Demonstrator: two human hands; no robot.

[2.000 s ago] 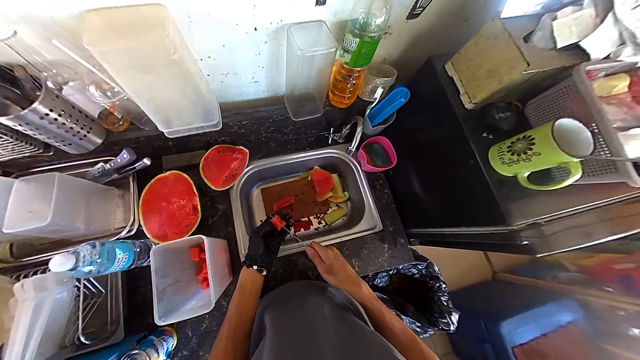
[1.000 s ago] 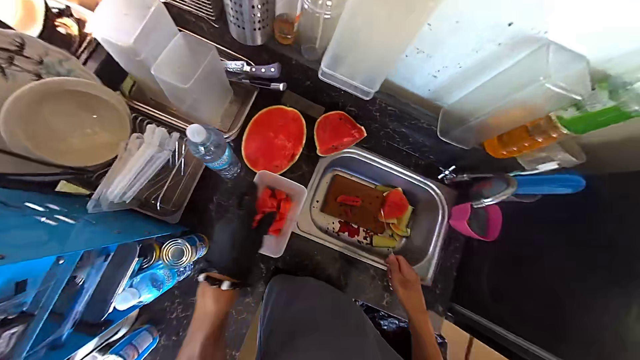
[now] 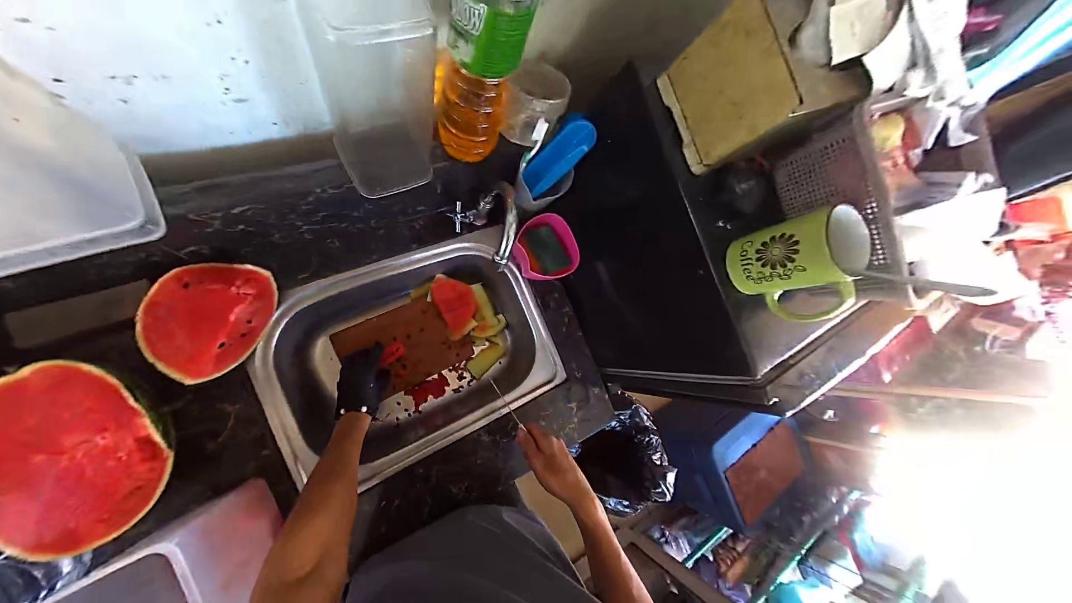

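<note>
In a steel sink (image 3: 536, 339) lies a brown cutting board (image 3: 427, 331). My left hand (image 3: 363, 381), in a black glove, is at the board's left end with its fingers at a small piece of red watermelon (image 3: 392, 353); whether it grips the piece I cannot tell. A knife (image 3: 506, 402) is held in my right hand (image 3: 548, 461) over the sink's front edge, its thin blade pointing into the sink. A watermelon wedge (image 3: 454, 305) and cut rinds (image 3: 486, 360) lie at the board's right end. Two cut watermelon pieces (image 3: 205, 322) (image 3: 75, 461) rest on the counter at left.
A faucet (image 3: 507, 222) and a pink sponge holder (image 3: 546, 246) stand behind the sink's right corner. A plastic container (image 3: 209, 536) is at lower left. Bottle (image 3: 473, 92) and clear container (image 3: 381, 100) stand by the wall. A lined bin (image 3: 628, 461) is below, right.
My left hand has moved from the plastic container with red pieces back to the cutting board in the sink. The view has swung to the right.
</note>
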